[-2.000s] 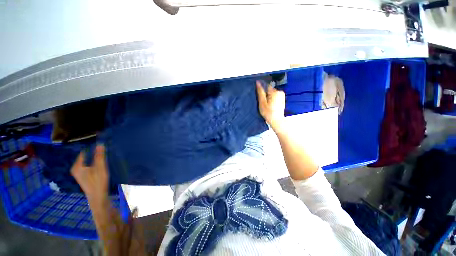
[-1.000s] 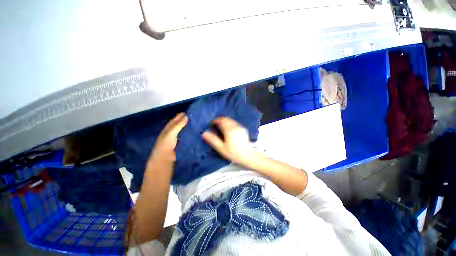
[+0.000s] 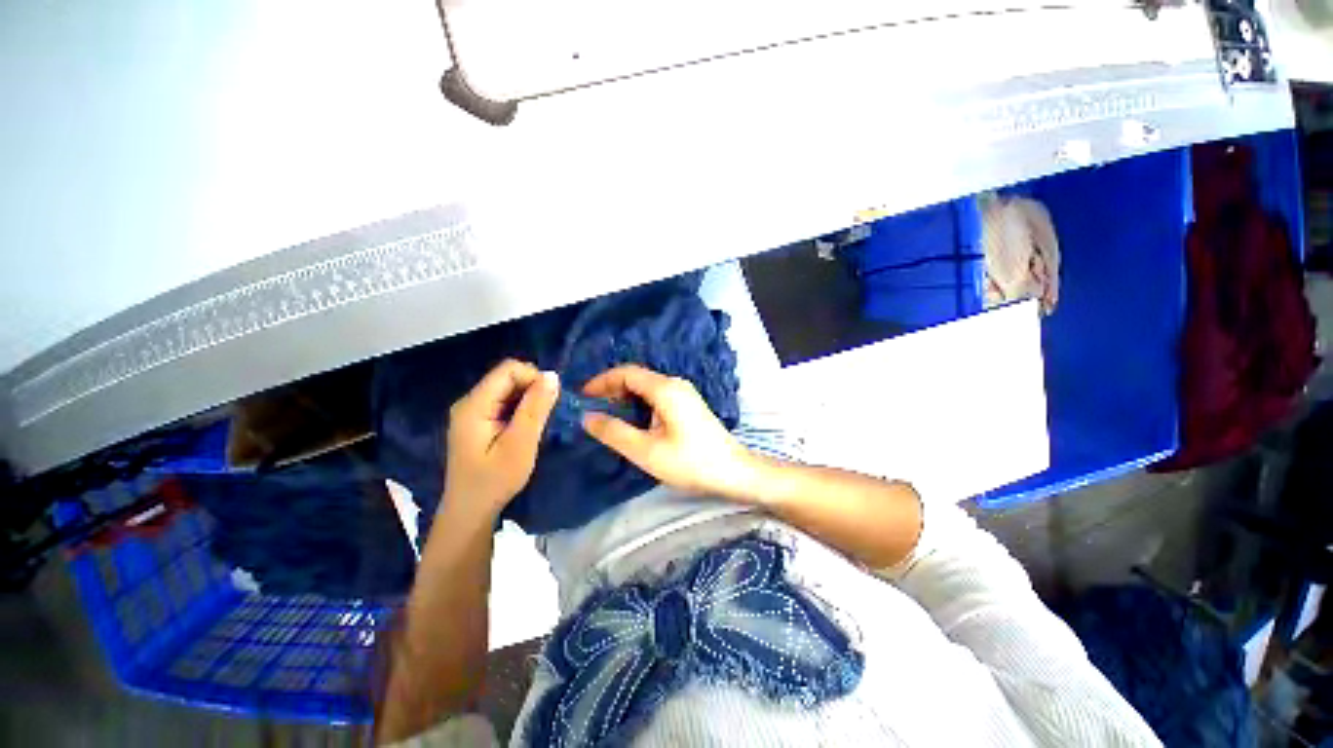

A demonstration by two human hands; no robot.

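Observation:
A navy garment piece with a puckered band lies bunched on the lap, partly hidden under the table's front edge. My left hand pinches a fold of it between thumb and fingers. My right hand pinches the same fold just to the right. The two hands are close together, with a short strip of navy cloth between the fingertips. Whether a thread is held is too fine to see.
The white machine table with a ruler edge spans the top. A blue slatted crate with navy cloth is at lower left. A white seat board is beside the lap. A blue trough holds dark red cloth; beige cloth is nearby.
The garment was spread wide between both hands, then gathered into a bunch on the lap. The hands have come together and now pinch a small fold. The view has shifted slightly.

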